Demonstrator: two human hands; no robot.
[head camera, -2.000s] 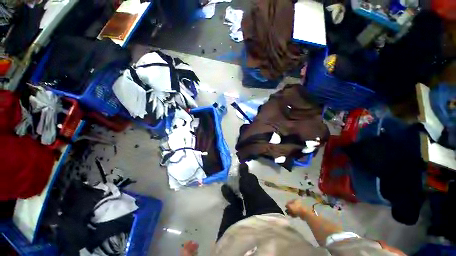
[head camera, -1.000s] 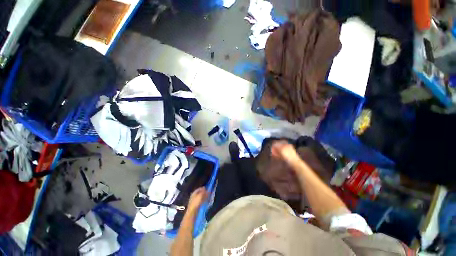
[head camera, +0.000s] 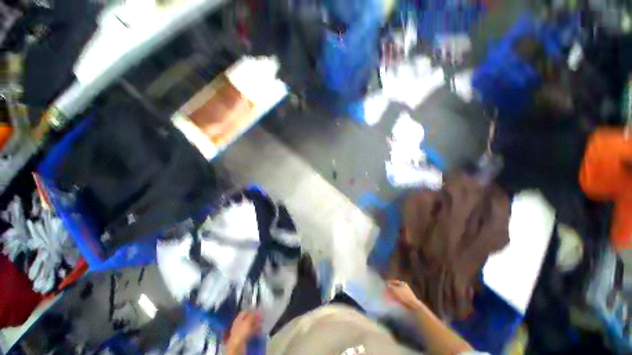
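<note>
The frame is blurred. A large heap of brown garment pieces (head camera: 450, 239) lies ahead to the right. My right hand (head camera: 404, 294) is at its near left edge; whether it touches the cloth I cannot tell. My left hand (head camera: 242, 328) is low in the picture, just below a heap of black-and-white garment pieces (head camera: 229, 253). The fingers of both hands are too blurred to read, and I see no cloth clearly held.
A blue crate (head camera: 80, 225) with black cloth stands at the left. A pale bench (head camera: 523, 243) stands right of the brown heap. A table with a brown panel (head camera: 267, 100) is ahead left. White scraps (head camera: 409, 156) lie on the floor ahead. An orange object (head camera: 606, 166) is at far right.
The view has moved forward, bringing the brown and black-and-white heaps nearer. The crate of white pieces and the nearer brown pile have left view. My hands are lower in the picture.
</note>
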